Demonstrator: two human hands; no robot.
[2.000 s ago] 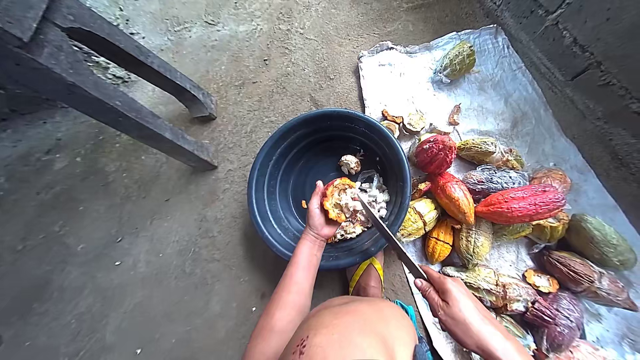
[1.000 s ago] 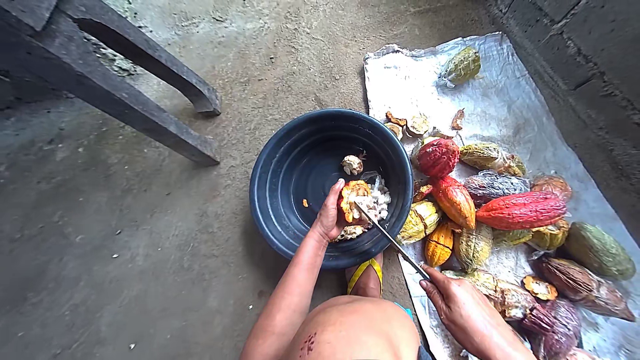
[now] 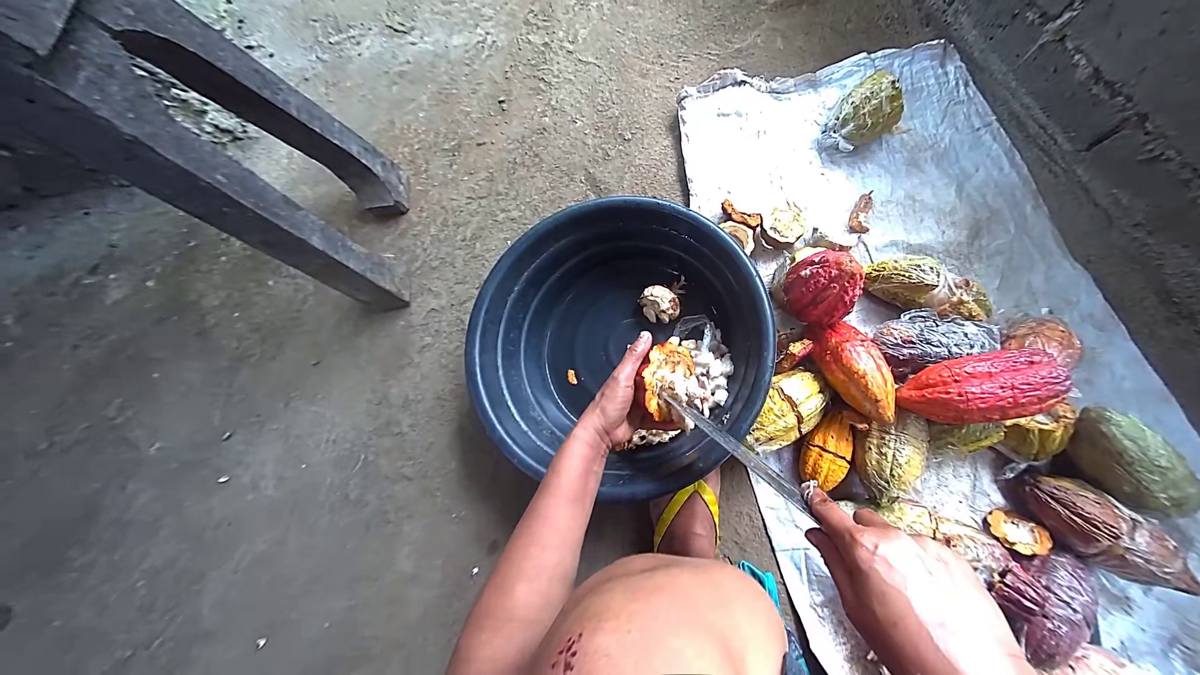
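Observation:
My left hand (image 3: 619, 394) holds an opened cacao pod (image 3: 667, 373) over the right part of a dark plastic basin (image 3: 506, 412). The pod's orange inner husk faces up, with white pulpy beans (image 3: 714, 370) against it on the right. In my right hand (image 3: 867, 553) is the handle end of a long knife (image 3: 750, 459), and its blade tip touches the pod's inside. A separate clump of beans (image 3: 659, 303) lies in the basin, with a small orange husk bit (image 3: 572, 377) to its left. The handle is mostly hidden by my fingers.
Several whole cacao pods, among them a red one (image 3: 984, 386) and a green one (image 3: 1132, 461), lie on a pale sheet (image 3: 994, 187) at the right. Husk pieces (image 3: 783, 225) rest near its left edge. Wooden legs (image 3: 234, 206) stand at upper left; a block wall (image 3: 1116, 112) borders the right.
The pod in my left hand has turned, and more white beans now show to its right than two seconds ago. The knife tip stays at the pod.

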